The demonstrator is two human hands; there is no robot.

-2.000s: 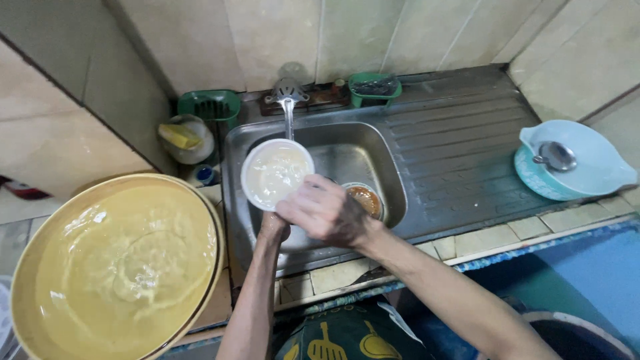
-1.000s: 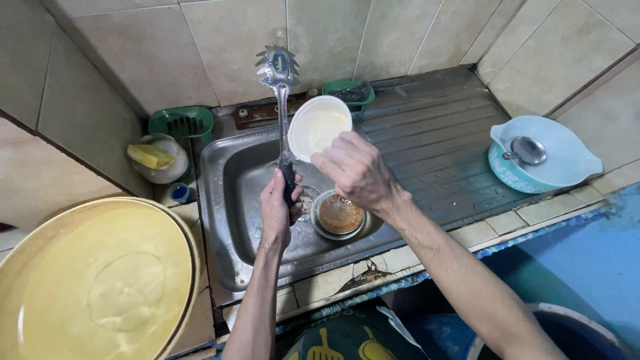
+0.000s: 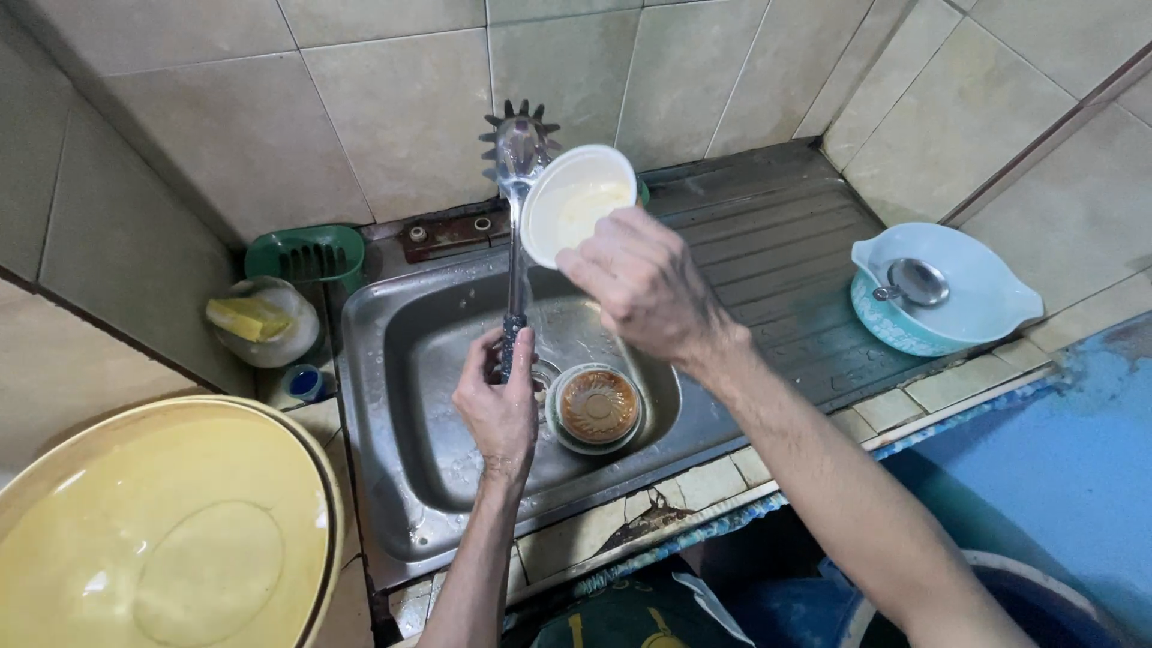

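My left hand (image 3: 499, 396) grips the dark handle of a metal spaghetti server (image 3: 516, 225), its toothed head up near the wall. In my right hand (image 3: 643, 279) is a small white plastic bowl (image 3: 576, 202), tilted beside the server's head, with a little cloudy liquid inside. Water seems to run down the server's shaft. Below both hands lies the steel sink (image 3: 432, 396), where stacked small bowls (image 3: 598, 407) stand near the drain, the top one holding an amber patterned dish or brownish liquid; I cannot tell which.
A large yellow basin (image 3: 216, 531) of water stands at the left. Behind it are a green soap rack (image 3: 306, 255), a yellow sponge (image 3: 249, 319) on a whitish container and a blue cap (image 3: 304, 382). A turquoise bowl (image 3: 945, 288) with a metal ladle (image 3: 916, 281) rests on the right drainboard.
Two seconds ago the white bowl was upright over the sink; it is now tilted beside the server. The server's handle, hidden then, shows in my left hand. The view has shifted.
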